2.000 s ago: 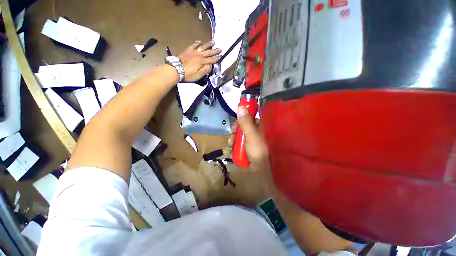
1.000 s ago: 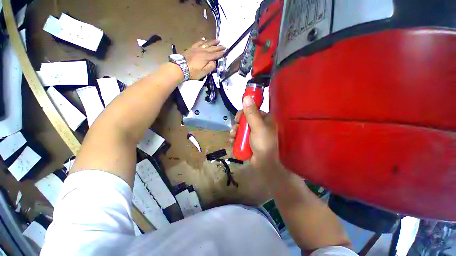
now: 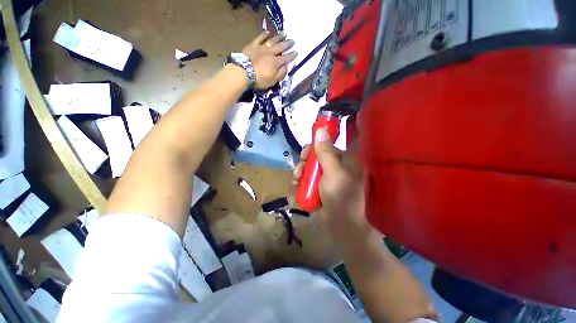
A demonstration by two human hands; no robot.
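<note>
The cutting machine's red and black motor body point(image 3: 467, 145) fills the right of the view. My right hand point(image 3: 328, 170) is closed around its red handle point(image 3: 310, 183). The silver-grey base plate point(image 3: 262, 146) lies on the table left of the handle, with dark scraps on it. My left hand point(image 3: 270, 61) is spread flat, fingers apart, at the edge of the white-topped fabric lay point(image 3: 303, 28), just above the base plate. The knife blade is hard to make out between the hand and the motor.
White-topped cut pieces point(image 3: 95, 44) lie along the left and lower left. A long yellow-tan strip point(image 3: 54, 132) curves down the left. Dark offcuts point(image 3: 287, 227) and a white sliver point(image 3: 247, 188) lie on the brown table point(image 3: 183, 25) below the base plate.
The motor body has shifted to the right in view. My left hand has moved up and slightly right along the lay edge. My right hand keeps its hold on the handle.
</note>
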